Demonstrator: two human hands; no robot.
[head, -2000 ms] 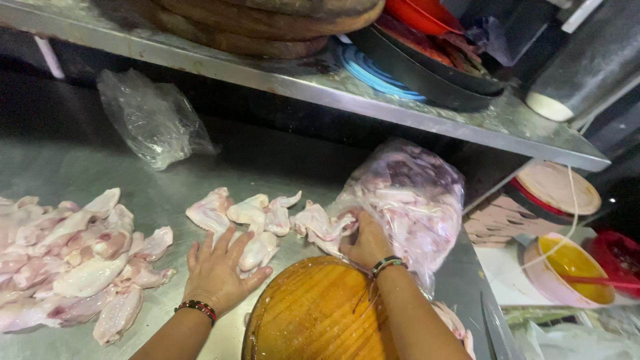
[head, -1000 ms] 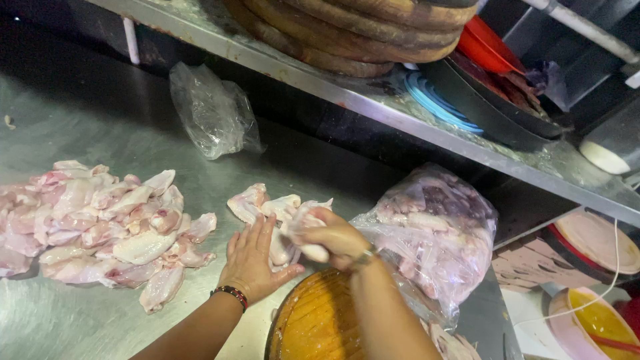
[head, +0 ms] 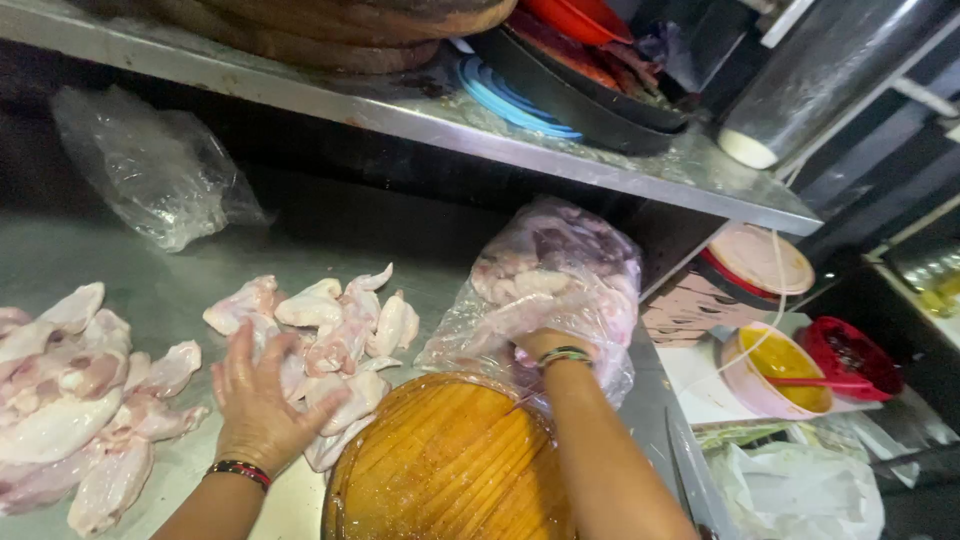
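Observation:
My left hand point(head: 270, 401) lies with fingers spread against a small group of raw chicken wings point(head: 330, 322) on the steel counter. My right hand point(head: 551, 345) reaches into the mouth of a clear plastic bag point(head: 547, 277) full of raw chicken pieces; its fingers are hidden by the plastic and meat. Between my forearms stands a round wooden chopping block point(head: 450, 457) with a wet, scored top. A larger pile of raw chicken wings point(head: 67, 390) spreads over the counter at the far left.
An empty-looking crumpled plastic bag point(head: 161, 172) lies at the back left. A steel shelf point(head: 420, 131) overhangs the counter, holding stacked wooden blocks point(head: 337, 30) and a black pan point(head: 585, 105). At right are a tub of yellow contents point(head: 784, 367) and a red bowl point(head: 855, 360).
My right hand has gone from the small group of wings back to the bag and into its mouth. More wings lie in that group than two seconds ago. My left hand stays beside them.

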